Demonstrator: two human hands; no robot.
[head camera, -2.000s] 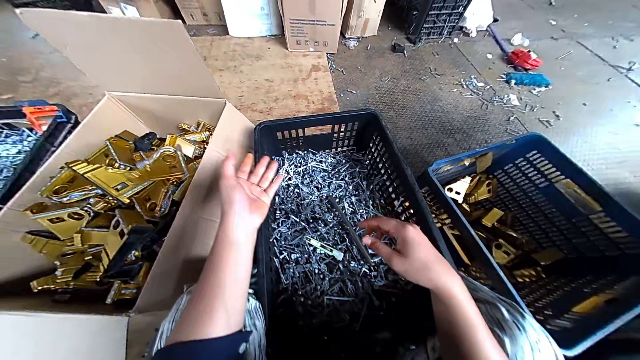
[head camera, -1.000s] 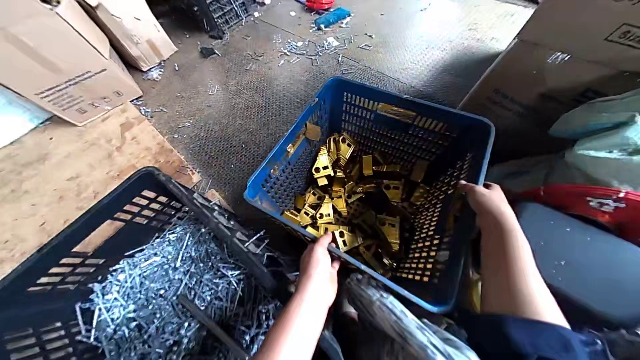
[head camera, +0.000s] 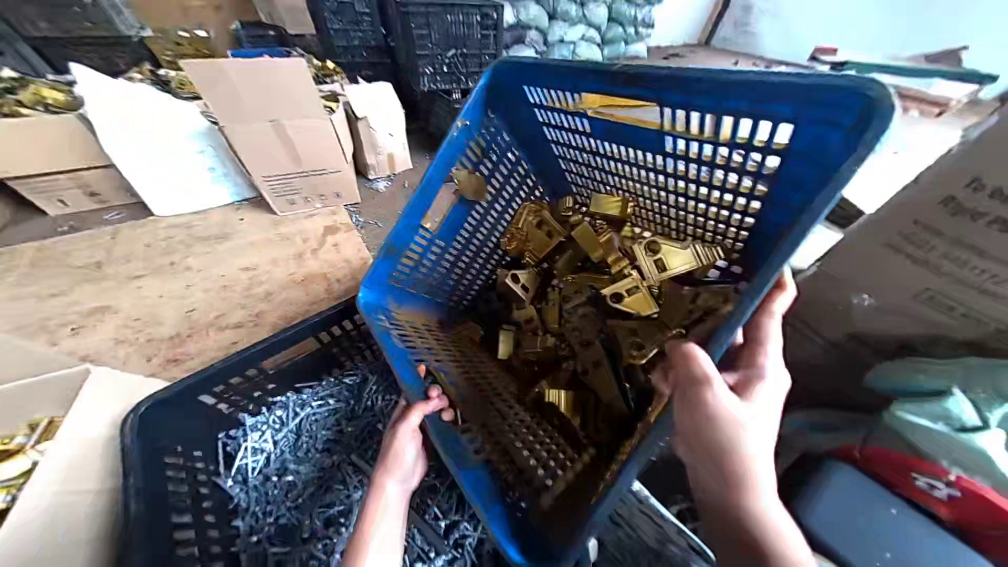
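Observation:
A blue plastic crate (head camera: 693, 83) is tilted in the air, held in both hands. My left hand (head camera: 409, 437) grips its near left rim, fingers hooked over the edge. My right hand (head camera: 728, 402) clasps the right rim, the thumb inside. Gold-coloured metal parts (head camera: 630, 291) lie heaped in the crate's lower part. Below and left of it stands a black plastic crate (head camera: 146, 417) full of grey metal screws or pins (head camera: 299, 449), partly hidden by the blue crate and my left forearm.
An open cardboard box (head camera: 87, 465) with gold parts stands at the lower left. A plywood sheet (head camera: 181, 283) lies beyond the black crate. Cardboard boxes (head camera: 291, 150) and stacked black crates (head camera: 449, 47) are behind. At right are a large carton (head camera: 921, 244) and a red and grey object (head camera: 882, 504).
Both hands have left the screws' crate and taken hold of the blue crate. It has been lifted and tilted, and now partly overhangs the black crate. The view has swung up.

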